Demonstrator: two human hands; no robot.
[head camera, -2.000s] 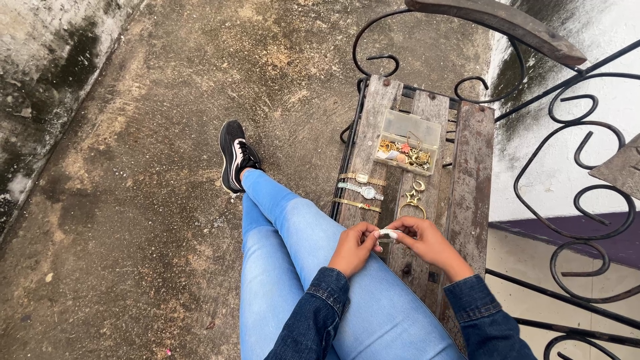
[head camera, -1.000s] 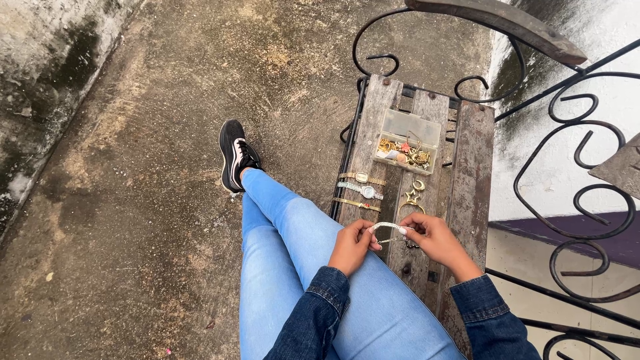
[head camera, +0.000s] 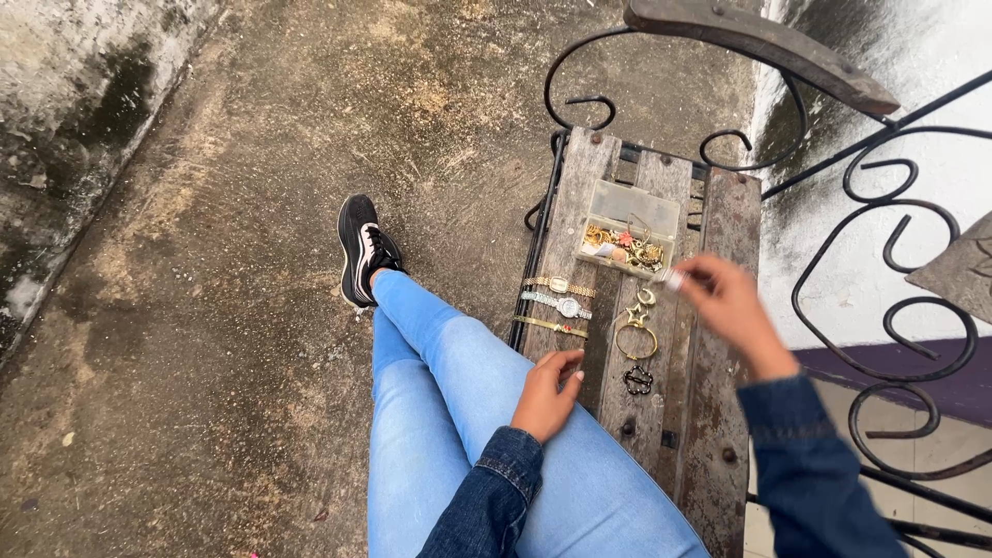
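Observation:
My right hand (head camera: 725, 302), blurred, pinches a small whitish item (head camera: 673, 279) just off the lower right corner of a clear plastic box (head camera: 635, 198) with its lid raised. Gold-coloured jewellery (head camera: 651, 254) fills the box. Resting over my thigh, my left hand (head camera: 549, 395) holds nothing, fingers loosely bent. Above it lie a gold-coloured watch (head camera: 559, 286), a silver-coloured watch (head camera: 569, 308) and a thin gold-coloured bracelet (head camera: 552, 325). To their right are a small ring-shaped piece (head camera: 645, 296), a star-shaped piece (head camera: 636, 315), a round bangle (head camera: 637, 342) and a dark flower-shaped piece (head camera: 638, 380).
The jewellery lies on a weathered wooden slat bench (head camera: 728, 232) with gaps between slats. Curled black ironwork (head camera: 806, 287) and a wooden armrest (head camera: 767, 50) border it. My jeans-clad legs (head camera: 480, 364) lie along its left side, over a rough concrete floor (head camera: 256, 232).
My right hand has moved up toward the box with the whitish item, which both hands held before. My left hand has let go of it and sits lower, apart from the right.

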